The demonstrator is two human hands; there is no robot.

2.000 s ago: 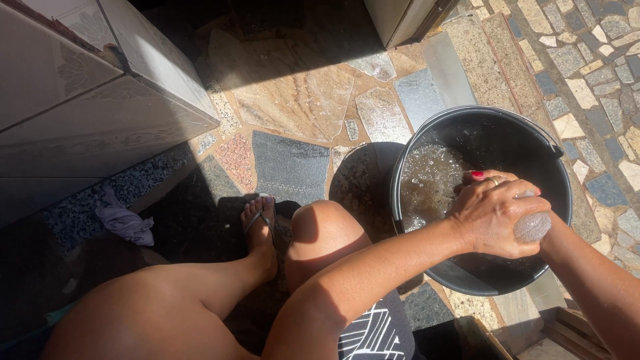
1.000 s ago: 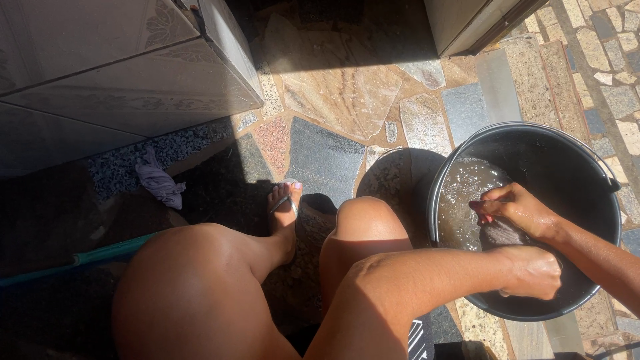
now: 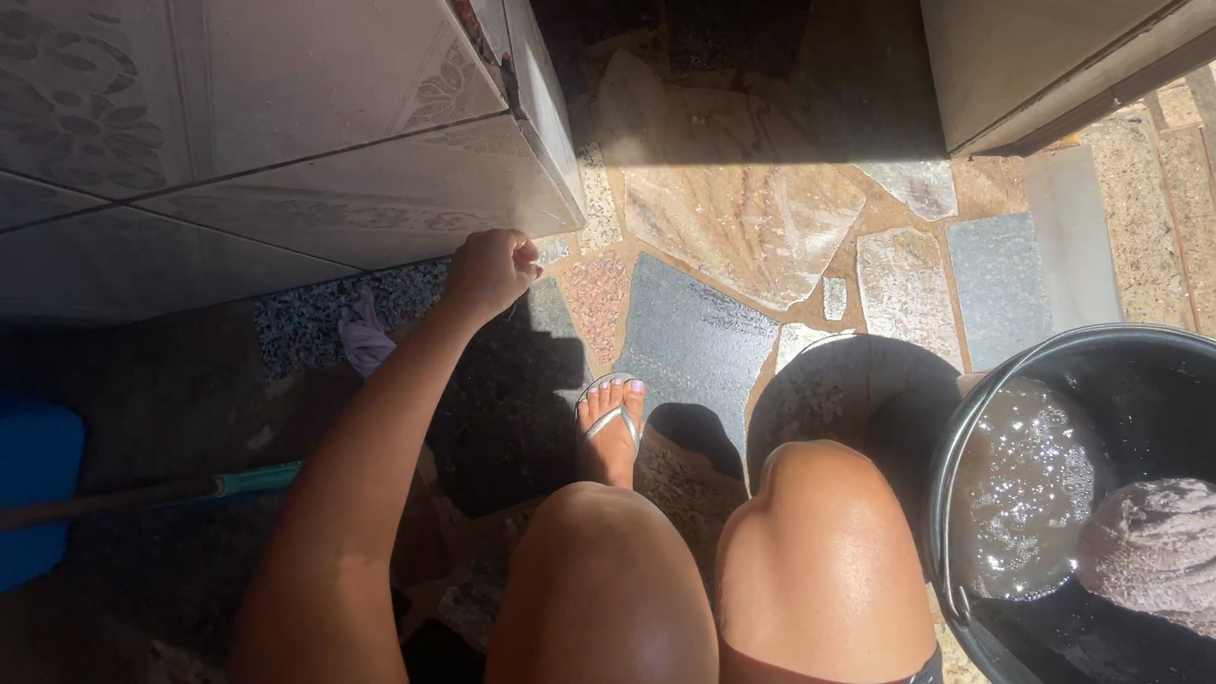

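Note:
My left hand (image 3: 494,273) is over the floor beside the lower corner of the tiled wall, its fingers curled in and nothing clearly seen between them. Just left of my wrist, a crumpled light purple cloth (image 3: 364,334) lies on the speckled stone strip. At the right edge stands a black bucket (image 3: 959,446) with a metal handle, partly cut off by the frame. Cloudy, foamy water (image 3: 1021,494) fills part of it. A wet, bunched greyish-pink cloth (image 3: 1154,556) is in the bucket, above or against the water. My right hand is out of view.
The tiled wall (image 3: 332,190) takes up the upper left, and another wall corner (image 3: 1035,76) is at the upper right. My sandalled foot (image 3: 611,427) rests on the stone floor (image 3: 703,323). A blue plastic object (image 3: 38,484) and a stick with a green end (image 3: 256,480) lie at the left.
Both hands were at the bucket, gripping a wet cloth. My left hand has left it and moved far left to the wall corner; my right hand has gone out of view. The view has shifted left.

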